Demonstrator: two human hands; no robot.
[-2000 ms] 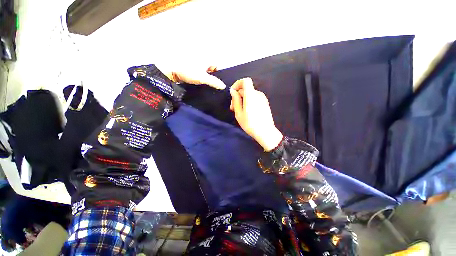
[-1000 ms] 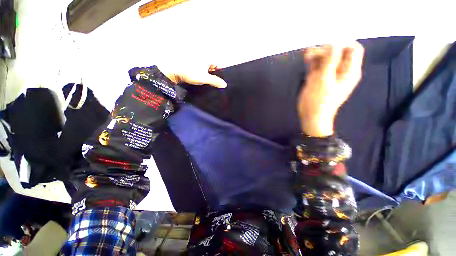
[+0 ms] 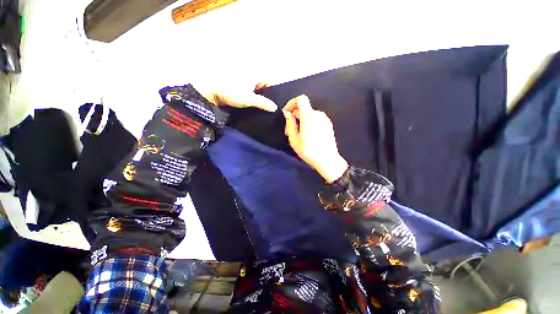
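Observation:
The dark navy garment lies across the white table and hangs over its near edge. A brighter blue lining shows as a folded-back triangle in front of me. My left hand lies on the garment's far edge, thumb on top, other fingers mostly hidden under the cloth and sleeve. My right hand is just right of it, fingertips pinched together at the cloth near my left thumb. The needle and thread are too small to see. A pale broken line runs along the lining's left side.
A dark grey oblong block and a wooden ruler lie at the table's far side. Black garment pieces with white ties are heaped at the left. More blue-navy cloth spreads at the right.
My right hand first lifted away to the upper right, blurred, and has now come back down to pinch beside my left thumb. My left hand and the garment have hardly moved.

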